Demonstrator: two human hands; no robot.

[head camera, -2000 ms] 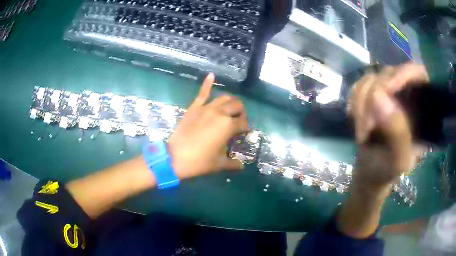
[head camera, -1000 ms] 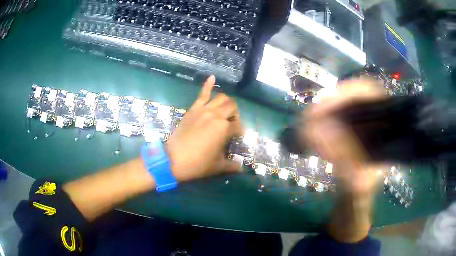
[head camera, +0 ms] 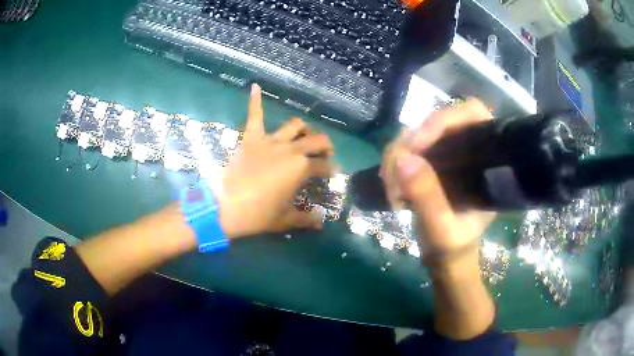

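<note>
A long strip of silver and dark circuit boards (head camera: 142, 132) lies across the green bench, with thin leads and tiny white plugs on its near side. My left hand (head camera: 267, 170) lies over the middle of the strip, index finger stretched out, thumb and other fingers around a circuit board (head camera: 323, 197). My right hand (head camera: 434, 174) is closed around a thick black electric screwdriver (head camera: 514, 163), held nearly level. Its nose points left, close to the board at my left hand; its tip and any contact are not clear. Some boards are hidden under my hands.
Clear ridged blister trays (head camera: 278, 59) with rows of black parts stand behind the strip. A white-grey screw feeder (head camera: 486, 66) is at the back right, beside a grey box with a blue-yellow label (head camera: 570, 83). A glittering loose board pile (head camera: 556, 240) lies at right.
My right hand and the screwdriver have moved left and down from over the feeder area to beside my left hand. My left hand stays at the strip. The view has shifted slightly.
</note>
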